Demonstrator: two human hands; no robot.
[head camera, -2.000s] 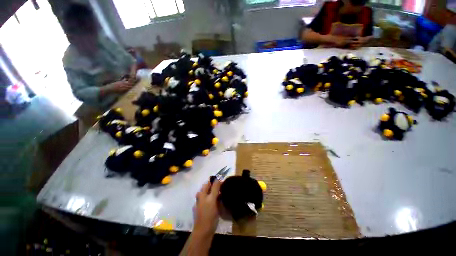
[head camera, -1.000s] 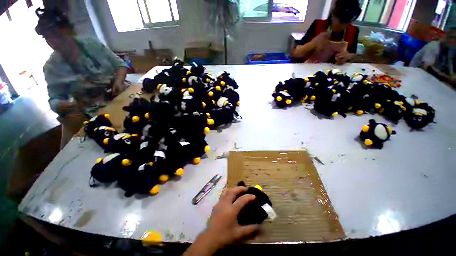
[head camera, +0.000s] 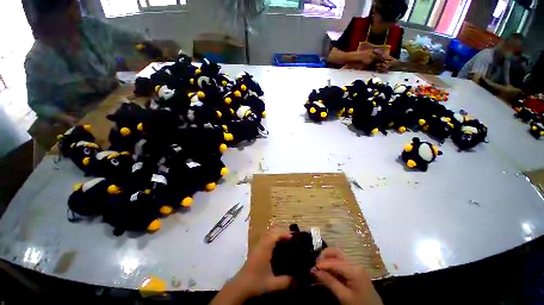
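Note:
A black plush penguin (head camera: 293, 253) is held over the near part of the cardboard work pad (head camera: 310, 202). A white label (head camera: 316, 239) stands up on its upper right side. My left hand (head camera: 260, 266) is closed around the penguin's left side. My right hand (head camera: 341, 275) is at its lower right side, with thumb and fingertips pinched against the black body. Whether a needle or thread is between those fingertips cannot be seen. The thread snips (head camera: 223, 223) lie on the white table left of the pad.
A large pile of penguins (head camera: 179, 134) is at the left, a smaller pile (head camera: 393, 110) across the table. One penguin (head camera: 420, 153) lies apart. Orange-red pieces (head camera: 432, 92) are behind. A yellow piece (head camera: 153, 285) is at the near edge. Several people sit around the table.
My right hand has come into view and is at the penguin. The penguin has turned, so its label now points up. The view has shifted right. The left person's arm is now stretched toward the pile.

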